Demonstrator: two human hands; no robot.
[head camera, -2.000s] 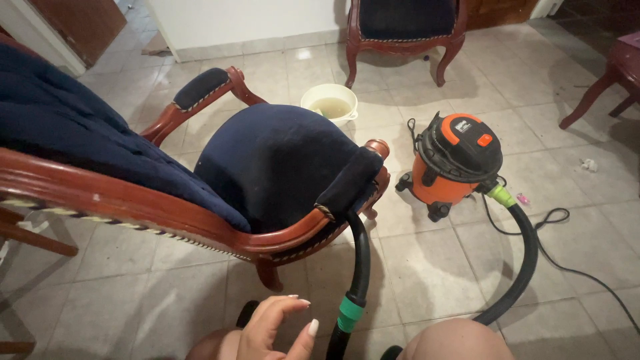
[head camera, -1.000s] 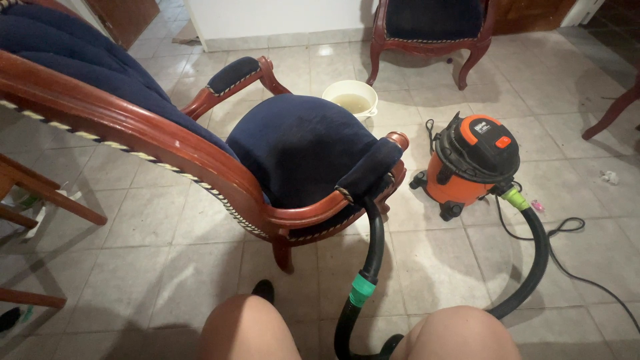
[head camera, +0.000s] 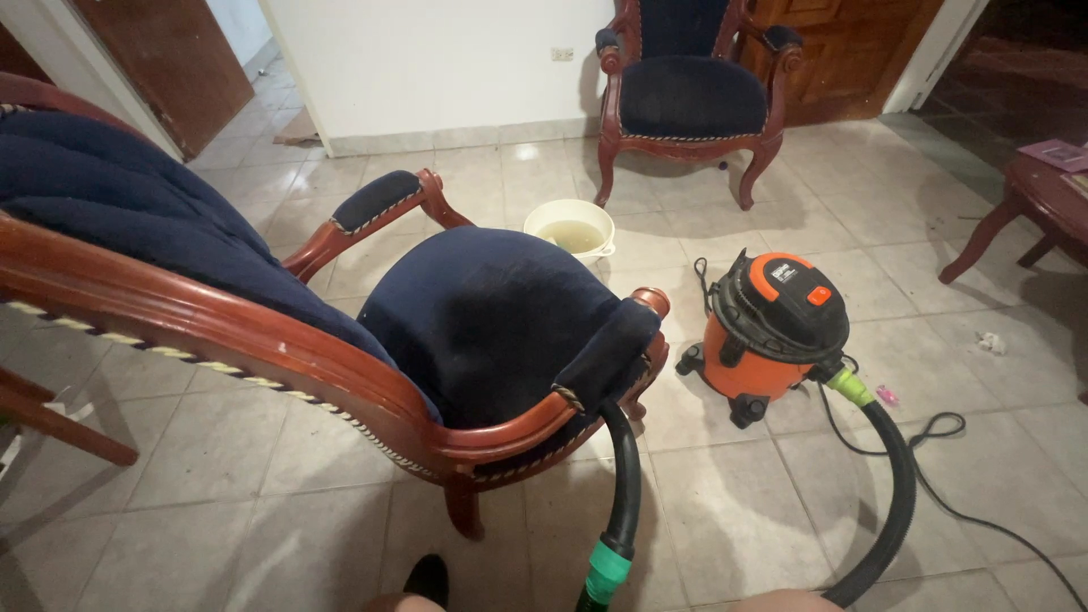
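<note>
Neither of my hands shows in the head view now. A wooden armchair with dark blue upholstery stands at the left and centre, with a darker patch on its seat. The black vacuum tube, with a green collar, leans by the near armrest; its upper end is hidden there. Right of the chair stands an orange and black canister vacuum, its ribbed hose curving down to the bottom edge. Beyond the seat is a cream bucket holding cloudy liquid.
A second blue armchair stands by the white wall. A dark wooden table is at the right. The vacuum's cord loops over the tiled floor. A crumpled white scrap lies beyond it. Wooden furniture legs show at the left edge.
A hand with raised fingers, seen near the green collar two seconds ago, has left the view. The view has tilted upward. The chair, tube and vacuum appear unmoved.
</note>
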